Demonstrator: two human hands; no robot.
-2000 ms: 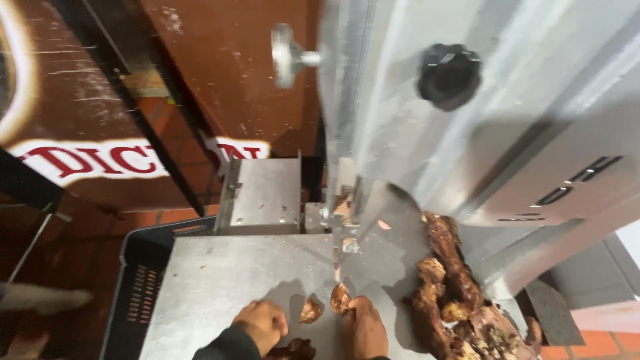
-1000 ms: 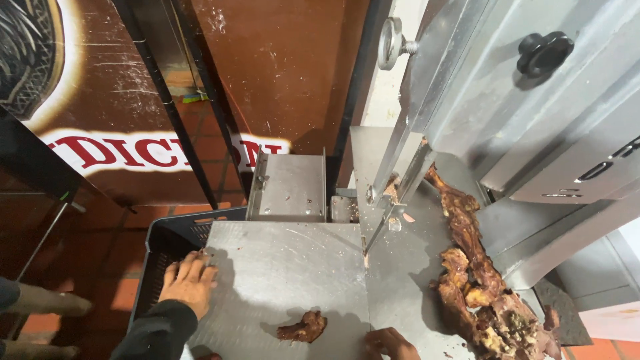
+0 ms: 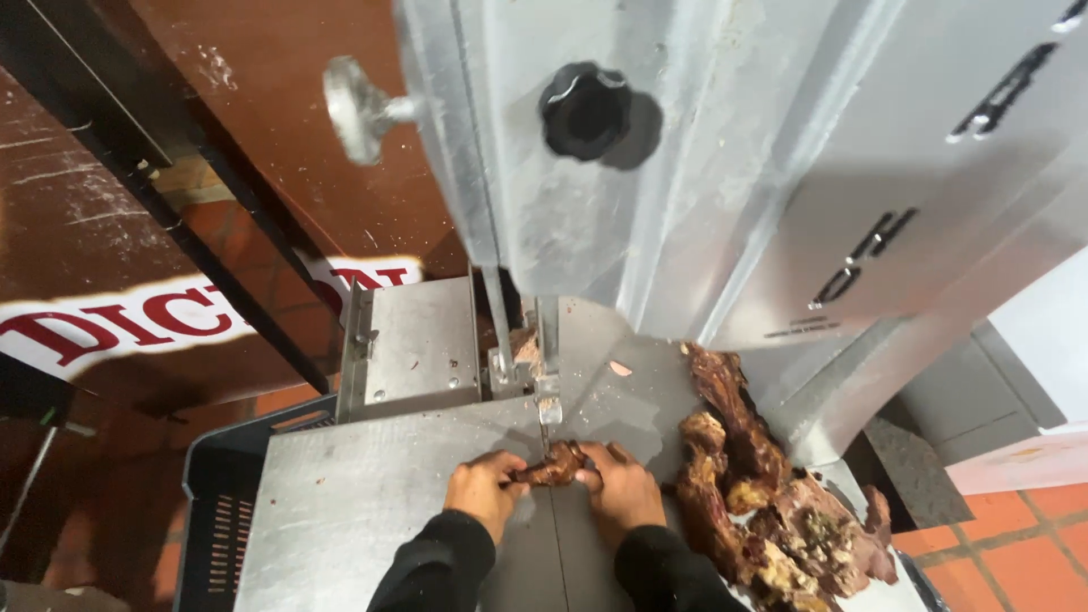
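A small dark brown piece of meat (image 3: 554, 465) lies across the slot line of the metal saw table (image 3: 340, 510), at the front of the narrow bandsaw blade (image 3: 545, 438). My left hand (image 3: 485, 491) grips its left end between thumb and fingers. The right end is pinched by my right hand (image 3: 623, 491). Both hands are close to the blade, one on each side. Larger pieces of bone-in meat (image 3: 739, 425) are heaped on the right part of the table, beyond my right hand.
The saw's metal housing (image 3: 561, 212) with a black knob (image 3: 586, 110) rises above the table. A metal plate (image 3: 422, 344) sits behind the left side. Below the left edge is a black plastic crate (image 3: 212, 510). Tiled floor (image 3: 1011, 535) shows at right.
My left hand has moved from the table's left side to the small meat piece, which has gone from the front of the table to the blade. My right hand now holds it too.
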